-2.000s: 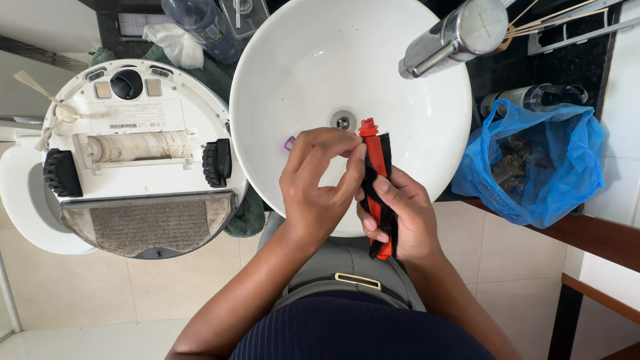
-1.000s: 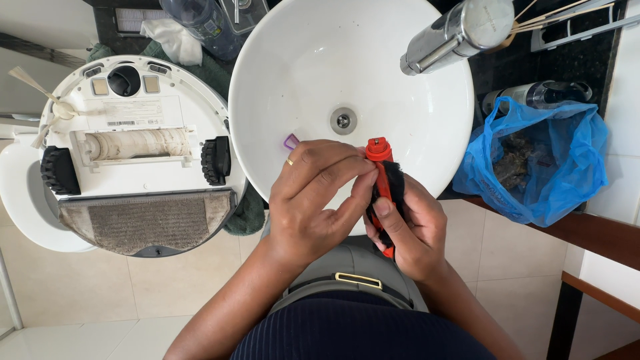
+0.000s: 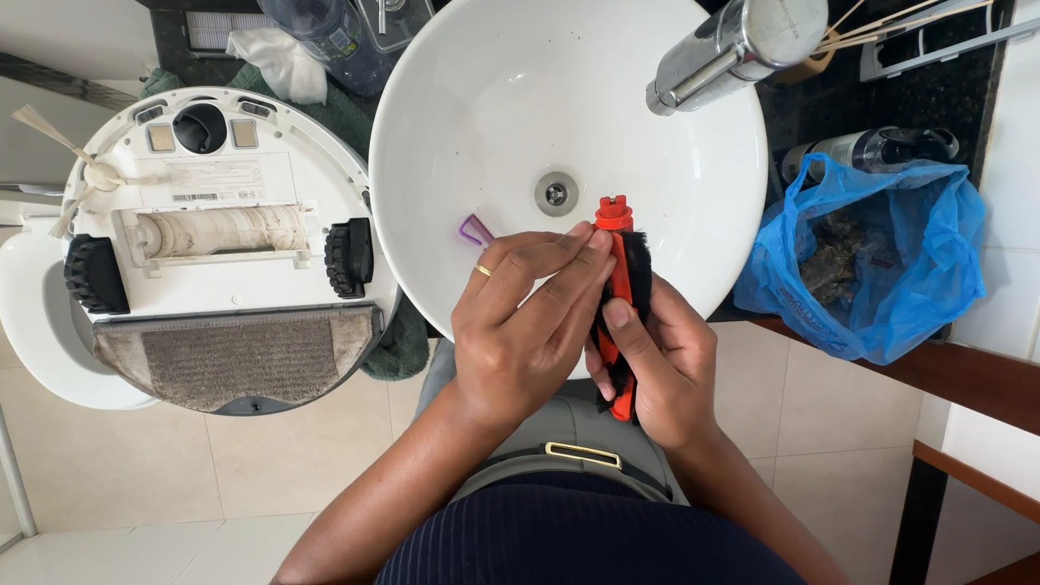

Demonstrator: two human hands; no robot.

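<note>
Over the near edge of a white vessel sink (image 3: 455,122), my right hand (image 3: 670,357) is closed around the red and black roller brush (image 3: 619,272) of a robot vacuum. The brush stands nearly upright in view, its red end cap pointing toward the drain. My left hand (image 3: 528,317), with a ring on one finger, has its fingertips against the brush just below that cap; whether they pinch anything is too small to tell. A purple plastic piece (image 3: 476,231) lies in the sink beside my left fingers. At left the robot vacuum (image 3: 236,280) rests upside down, its brush bay uncovered and dirty.
A chrome faucet (image 3: 715,61) reaches over the sink from the upper right. To the right sits a blue plastic bag (image 3: 918,268) with debris (image 3: 833,256) inside, beside a bottle (image 3: 845,150). A dark green towel (image 3: 402,341) lies under the vacuum, with crumpled white tissue (image 3: 284,65) behind it.
The brush's red end first showed a toothed tip, then a flatter face, and now the toothed tip again. My left fingers have moved from bent to straighter against the brush.
</note>
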